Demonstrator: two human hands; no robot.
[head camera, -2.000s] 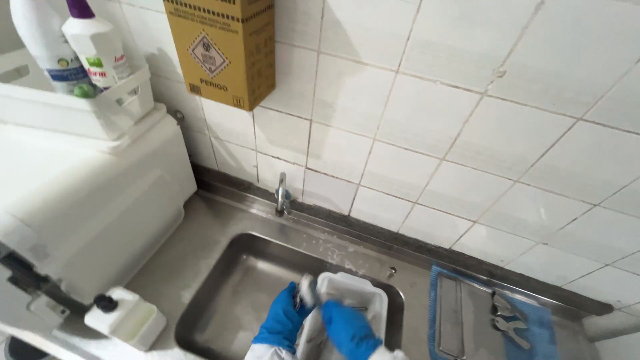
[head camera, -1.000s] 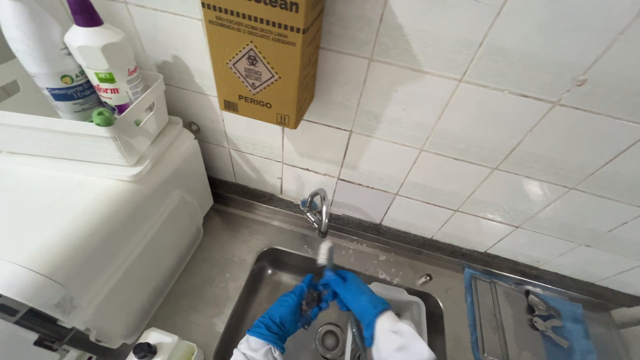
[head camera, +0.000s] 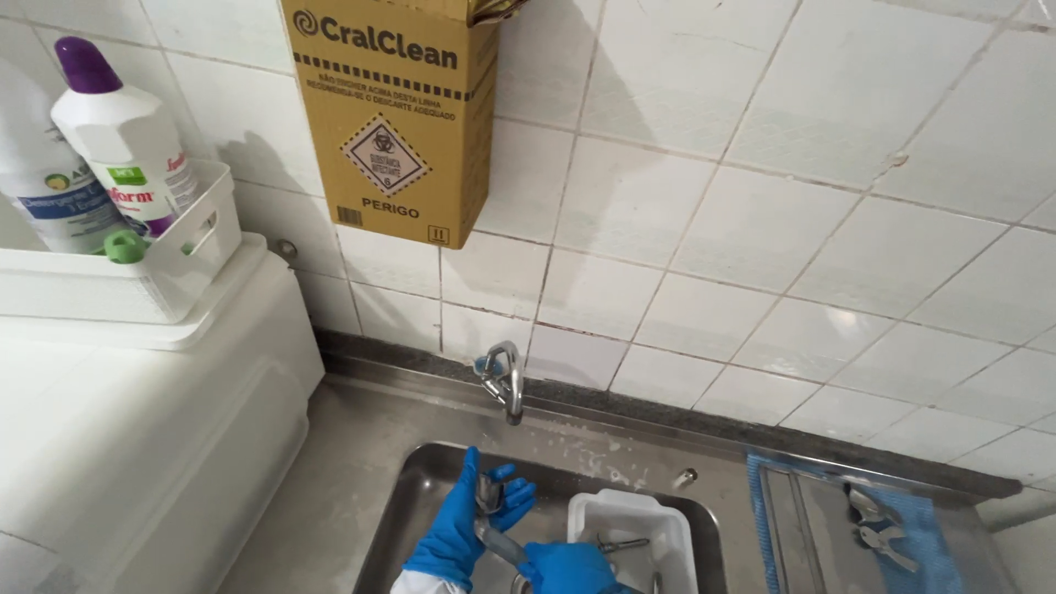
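My left hand (head camera: 474, 520), in a blue glove, is over the steel sink (head camera: 421, 470) with its palm up, and a small metal instrument (head camera: 488, 493) lies in it. Its fingers are partly spread. My right hand (head camera: 573, 569), also gloved in blue, grips a pale, translucent handled tool (head camera: 499, 543), perhaps a brush, whose end is at the left palm. Beside the right hand, a white plastic tub (head camera: 681, 536) stands in the sink with metal instruments (head camera: 623, 544) inside. Behind the hands is the chrome faucet (head camera: 513, 384).
A yellow cardboard sharps box (head camera: 404, 148) hangs on the tiled wall. At left, a white basket (head camera: 99, 289) holds bottles (head camera: 124, 124) on a white appliance (head camera: 165, 412). At right, a metal tray (head camera: 825, 528) and metal pliers-like instruments (head camera: 881, 532) lie on blue cloth (head camera: 924, 528).
My hands have moved down from near the faucet spout. My left hand has turned palm up with its fingers more spread. The view has shifted noticeably.
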